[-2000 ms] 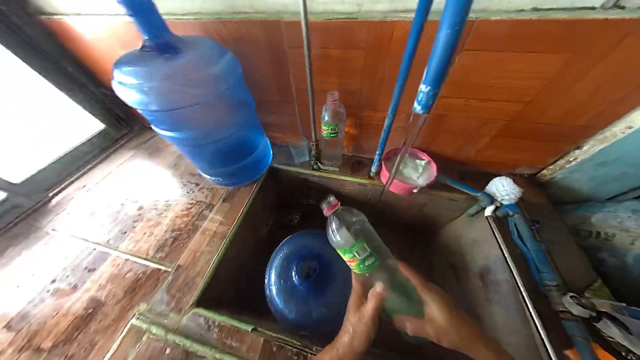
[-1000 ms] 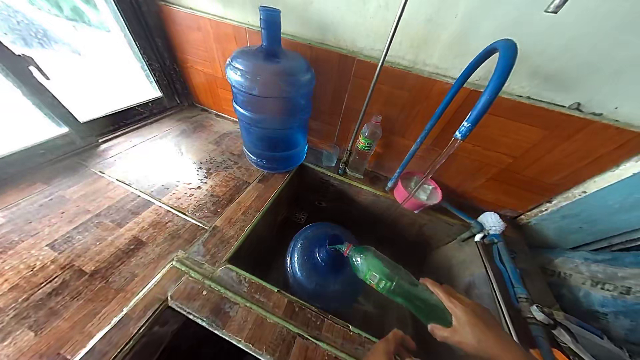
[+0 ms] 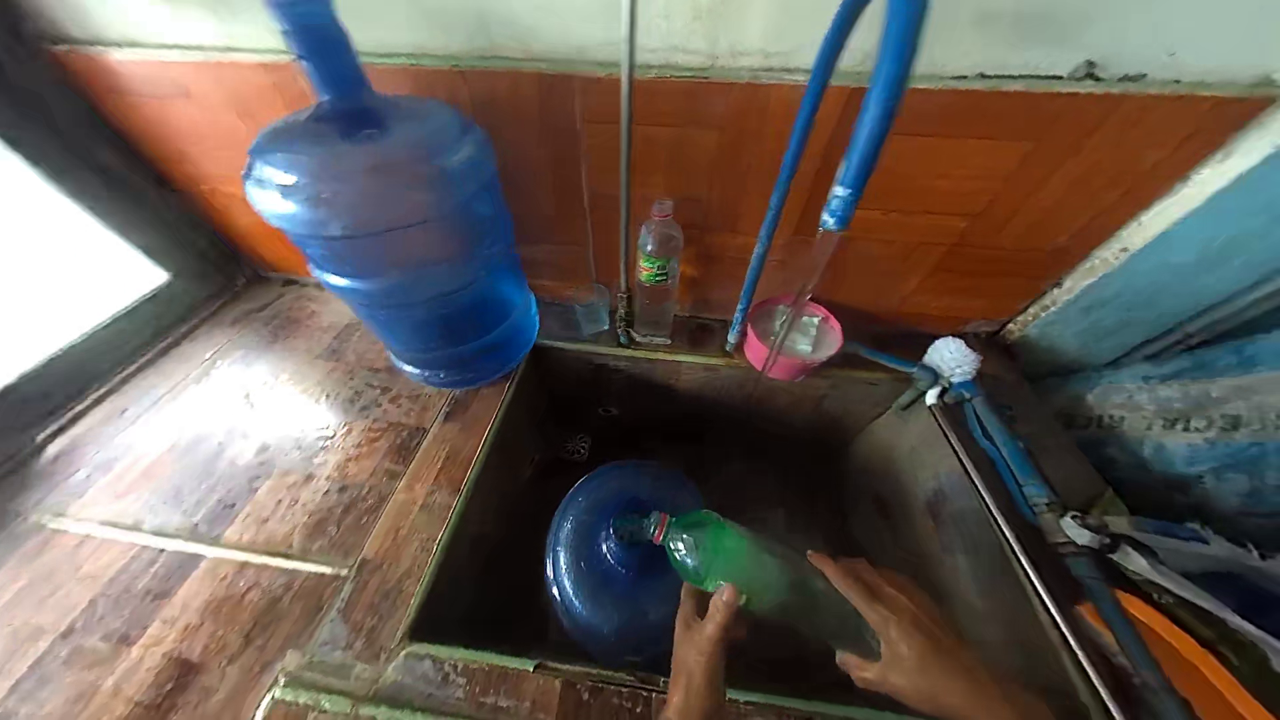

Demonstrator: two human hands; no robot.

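Note:
A green plastic bottle (image 3: pixel 765 575) lies tilted over the sink, its mouth at the neck of a large blue water jug (image 3: pixel 590 570) that stands in the basin. My right hand (image 3: pixel 900 630) grips the bottle near its base. Beneath the bottle's shoulder is my left hand (image 3: pixel 705 640), thumb up against it; whether it bears any weight cannot be seen. A thin stream of water runs from the blue hose (image 3: pixel 845 190) behind, down by the pink tub (image 3: pixel 780 355).
Another blue jug (image 3: pixel 420 250) stands on the tiled counter (image 3: pixel 250 480) at left. A clear bottle (image 3: pixel 658 280) and a clear cup (image 3: pixel 592 310) are behind the sink (image 3: pixel 480 530). Blue pipes (image 3: pixel 1010 460) and a metal bar (image 3: pixel 1020 560) run along the right side.
The green bottle has gone from more upright, two seconds ago, to tipped with its mouth at the jug's neck. My left hand has come up to the bottle since one second ago.

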